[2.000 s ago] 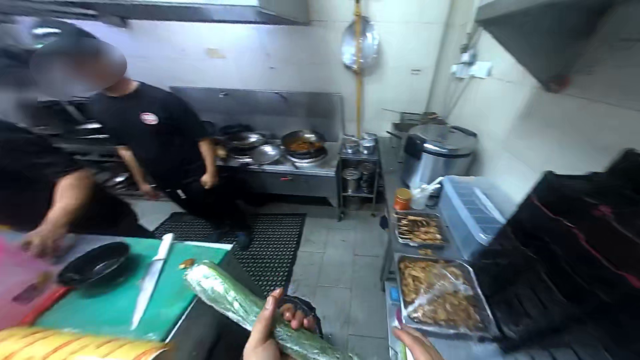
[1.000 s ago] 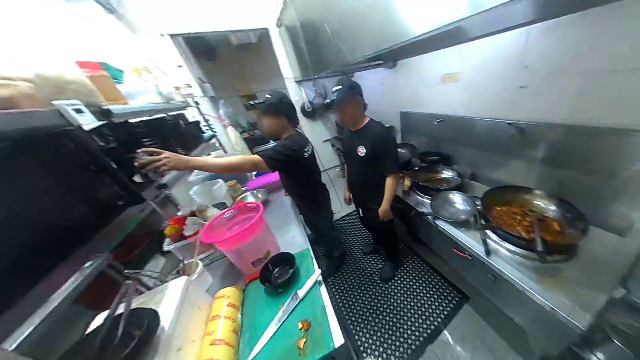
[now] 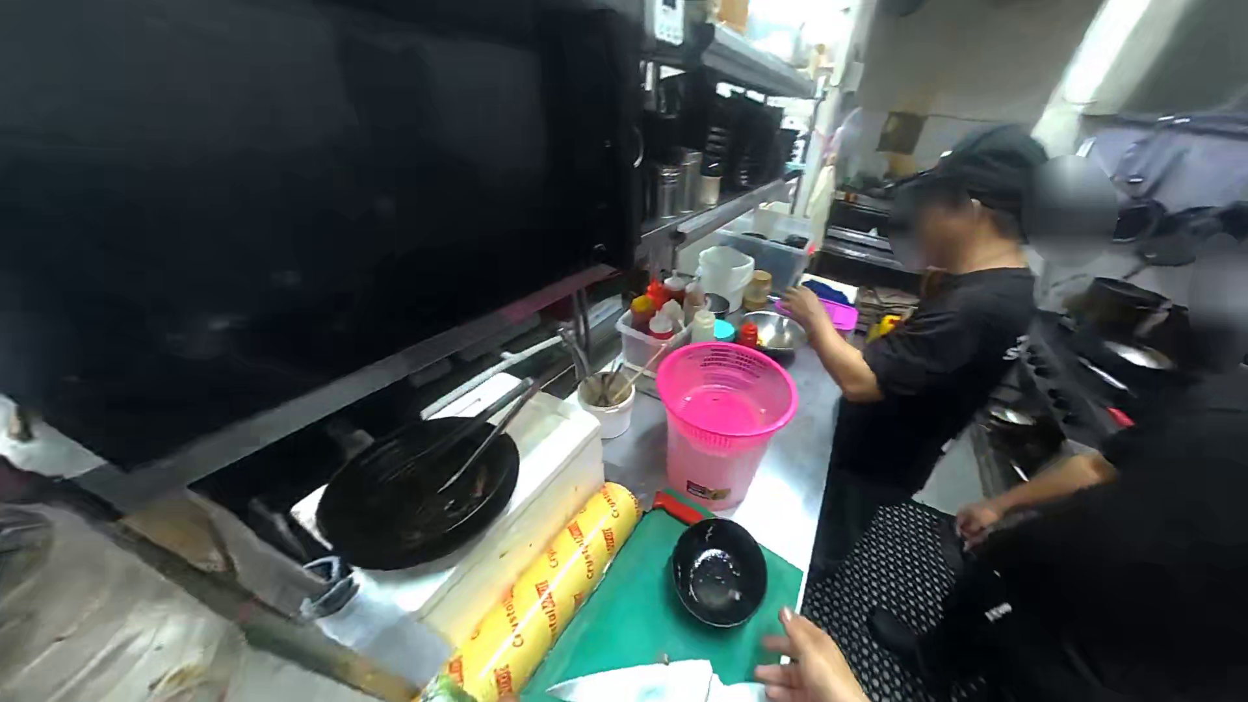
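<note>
My right hand point(image 3: 807, 663), fingers apart and holding nothing, is at the bottom, over the right edge of a green cutting board point(image 3: 634, 624). Beside it a knife point(image 3: 639, 682) lies at the board's near end, its handle cut off by the frame. A black bowl point(image 3: 720, 572) sits on the board above the knife. Left of the board lies a roll of cling film in yellow printed wrapping point(image 3: 546, 585). At its near end a bit of something green shows at the frame's bottom edge, with perhaps a fingertip beside it; my left hand cannot be made out.
A pink basket point(image 3: 726, 419) stands behind the board, with a red-handled tool point(image 3: 682, 507) before it. A black pan with tongs point(image 3: 419, 492) rests on a white box at left. Sauce bottles point(image 3: 673, 312) stand farther back. Two people in black are at the right, one reaching over the counter point(image 3: 795, 468).
The view has swung far left. Two seconds ago both my hands were beside a green plastic-wrapped bundle; now only my right hand shows plainly, without it. The co-worker's outstretched arm has come down to the counter.
</note>
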